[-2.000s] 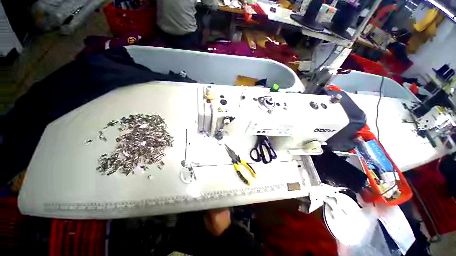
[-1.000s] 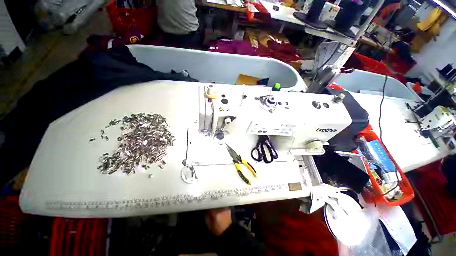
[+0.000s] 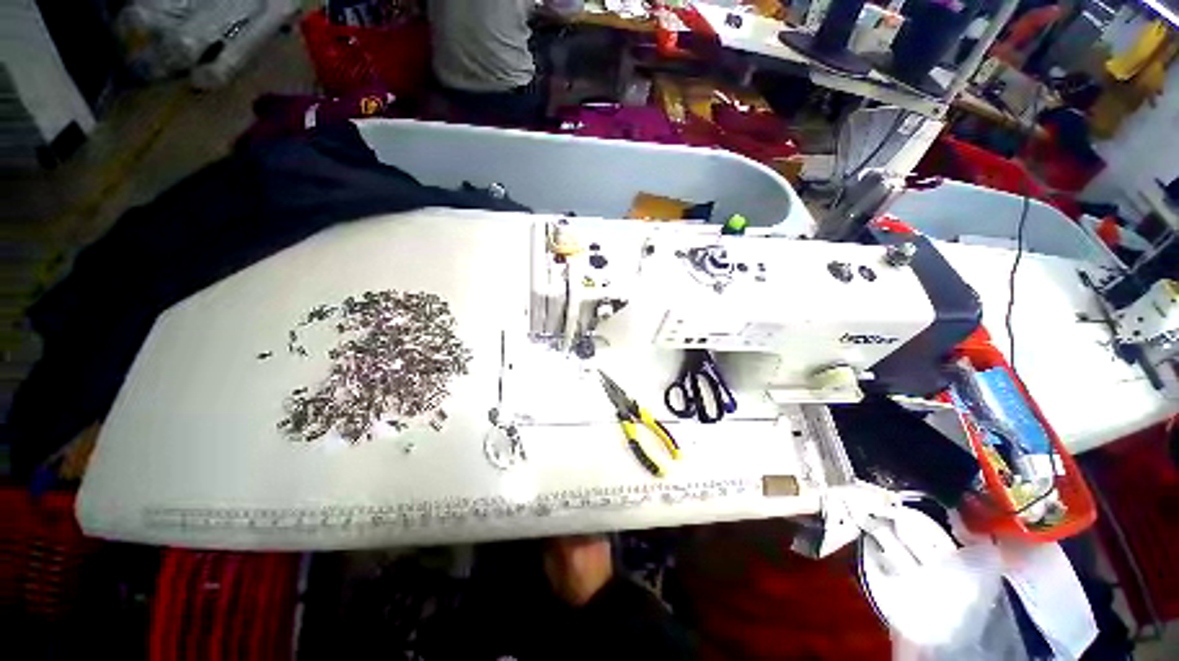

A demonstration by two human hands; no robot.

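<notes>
Below the table's front edge, my right hand (image 3: 578, 566) shows in part at a dark sleeve. Its fingers are hidden under the edge, so what it holds cannot be seen. My left hand is not in view. Dark cloth around my lap is too dim to make out. On the white table (image 3: 194, 426) lies a loose pile of small shiny metal sliders (image 3: 388, 362), left of the sewing machine (image 3: 776, 304). Pliers with yellow-and-black handles (image 3: 639, 426) lie in front of the machine, beside dark-handled scissors (image 3: 701, 387).
A round-ended plate (image 3: 504, 447) lies left of the pliers. A printed scale (image 3: 388, 514) runs along the front edge. A red-orange tray (image 3: 1060, 514) stands right of the machine. Dark cloth (image 3: 259, 207) drapes over the back left. A grey-blue trough (image 3: 582, 168) and a person (image 3: 481, 49) are behind.
The whole view has shifted, so the table and machine appear slightly further right. The pile, pliers and scissors have kept their places on the table. My right hand stays below the edge.
</notes>
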